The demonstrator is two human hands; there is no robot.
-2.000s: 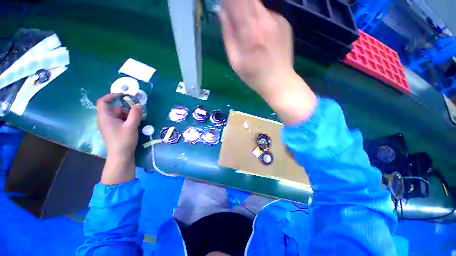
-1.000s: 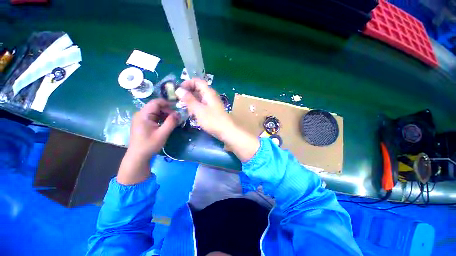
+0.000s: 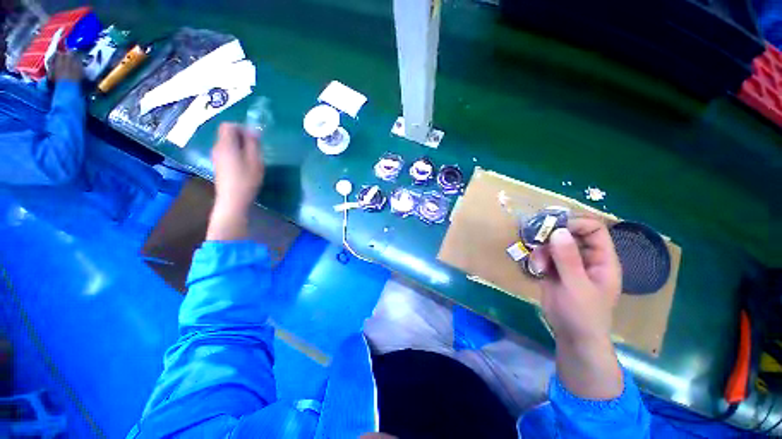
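Observation:
My right hand (image 3: 583,279) holds a round electronic unit (image 3: 540,226) with a pale strip on it, in the fingertips above the tan work board (image 3: 489,231). A small yellow-edged rectangle (image 3: 517,251) and part of another round unit show beneath it on the board. My left hand (image 3: 238,163) is at the left, raised near the bench edge, its fingertips pinched on a crumpled clear plastic scrap (image 3: 259,114). Several shiny round units (image 3: 405,202) lie in two rows left of the board.
A black round mesh grille (image 3: 643,257) lies on the board's right side. A grey metal upright (image 3: 418,77) stands behind the units. White reels (image 3: 322,121) and white strips (image 3: 201,81) lie left. An orange handle (image 3: 739,356) is at right. Another person's hand (image 3: 67,66) is far left.
My hands have moved apart. My right hand has carried the round unit right over the board; my left hand has moved left with clear plastic. The view has shifted left.

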